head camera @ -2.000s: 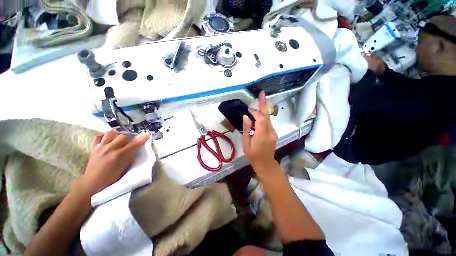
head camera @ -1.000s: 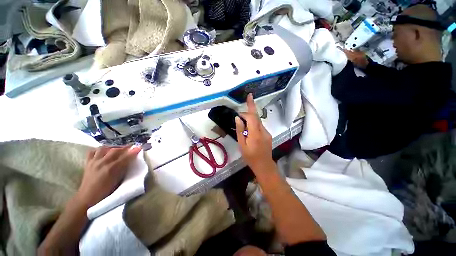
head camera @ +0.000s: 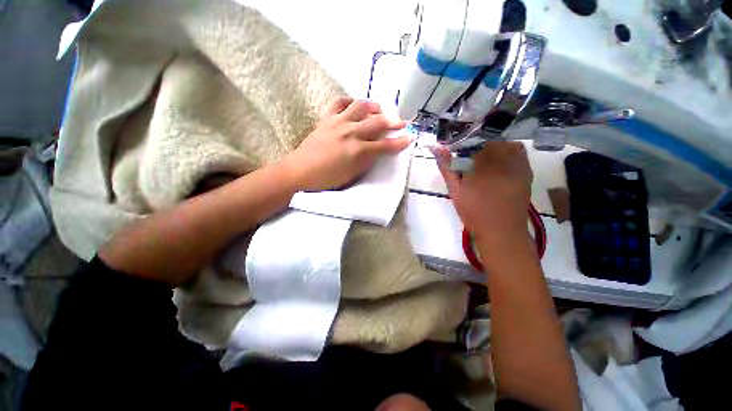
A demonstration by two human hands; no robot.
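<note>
The sewing machine head [head camera: 481,88] is at the upper middle, its needle and foot area partly hidden by fingers. A smooth white band [head camera: 297,273] runs from there towards my lap over the bulky cream fleece [head camera: 201,120]. My left hand [head camera: 345,148] holds the white band down just left of the foot, fingertips close to it. My right hand [head camera: 490,189] is just right of the foot, fingers curled, one fingertip pointing at the band's edge; whether it pinches anything I cannot tell.
Red scissor handles [head camera: 539,233] lie on the machine bed [head camera: 433,221], partly under my right hand and wrist. A black phone [head camera: 607,217] lies to the right, a small brown piece [head camera: 558,203] beside it. White fabric [head camera: 690,321] is at the lower right.
My right hand has left the phone and the control panel and moved to the needle area. The phone now lies flat. The view has turned left and closer; my left hand stays on the band.
</note>
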